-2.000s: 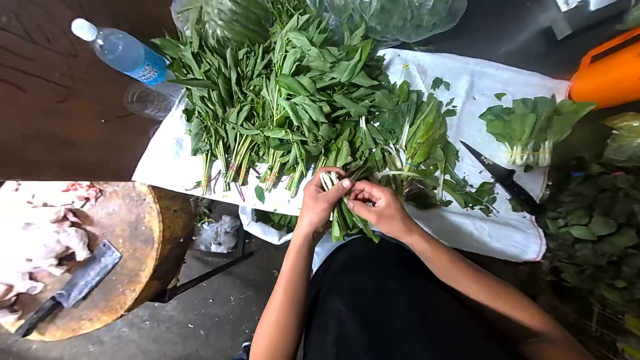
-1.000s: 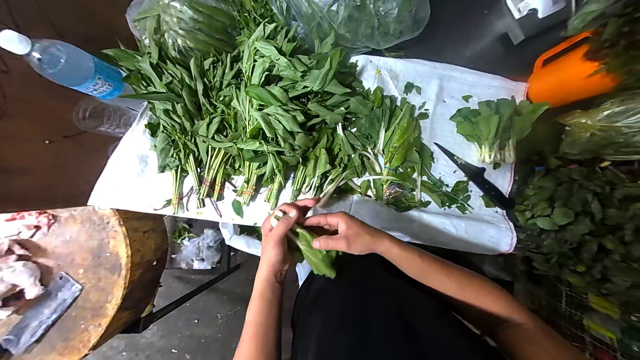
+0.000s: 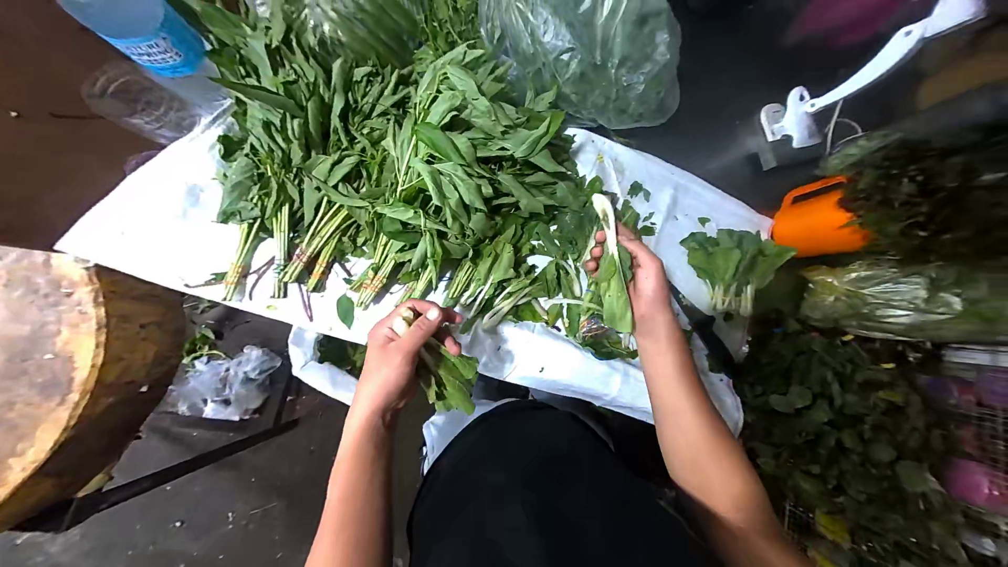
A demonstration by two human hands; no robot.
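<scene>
My left hand (image 3: 402, 350), in front of the white cloth (image 3: 543, 378), is closed around a few leafy green stalks (image 3: 450, 378), leaves hanging down. My right hand (image 3: 639, 276) is raised over loose greens and holds a leafy stalk (image 3: 617, 291), its white stem end upward. Banded bundles of long-leaved greens (image 3: 378, 157) cover the left and middle of the cloth. Loose pale-stemmed greens (image 3: 504, 295) lie between my hands. A small bunch of leafy greens (image 3: 732, 264) sits at the cloth's right. A black-handled knife (image 3: 705, 331) is partly hidden behind my right forearm.
A round wooden chopping block (image 3: 47, 354) stands at the left. Plastic bottles (image 3: 150, 39) lie at the upper left, filled plastic bags (image 3: 587, 59) at the back. An orange plastic container (image 3: 819, 220) and dark leafy greens (image 3: 843, 417) are on the right. A plastic bag (image 3: 224, 382) lies below.
My hands were together over the greens and are now apart. The right one has moved right and up with a stalk; the left keeps its stalks. The view has shifted.
</scene>
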